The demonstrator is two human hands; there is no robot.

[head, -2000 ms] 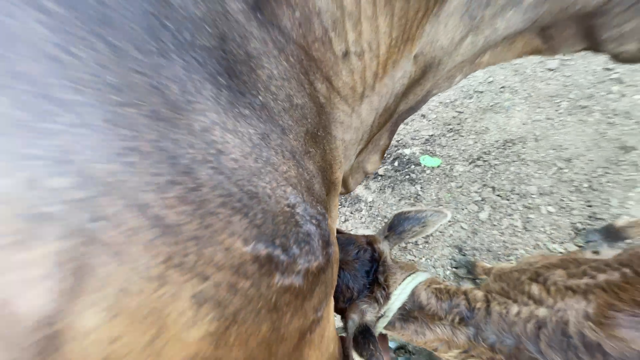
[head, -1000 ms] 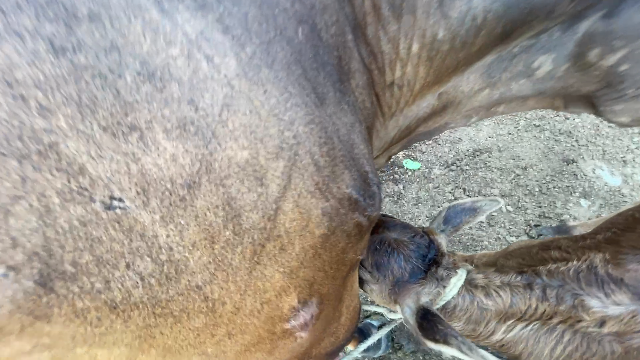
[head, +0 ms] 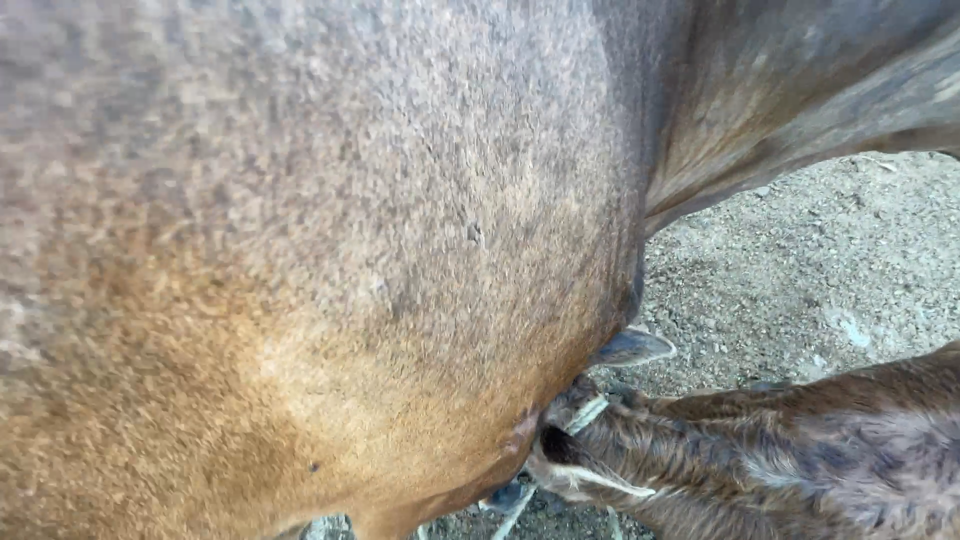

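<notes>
Neither my left hand nor my right hand shows in the head view. The brown flank and hindquarter of a cow fill the left and middle. At the lower right stands a brown calf, its head against the cow's underside, muzzle hidden behind the cow's body. One ear of the calf sticks out above its head, the other lies lower. A pale rope runs around the calf's head or neck, and a length of rope hangs below it.
Gravelly bare ground lies on the right, beyond the cow's belly, with a pale patch on it. More ground shows at the bottom edge under the cow.
The view has shifted, so more of the cow's flank shows. The calf's head is now more hidden behind the cow. A green scrap on the ground, seen earlier, is out of sight.
</notes>
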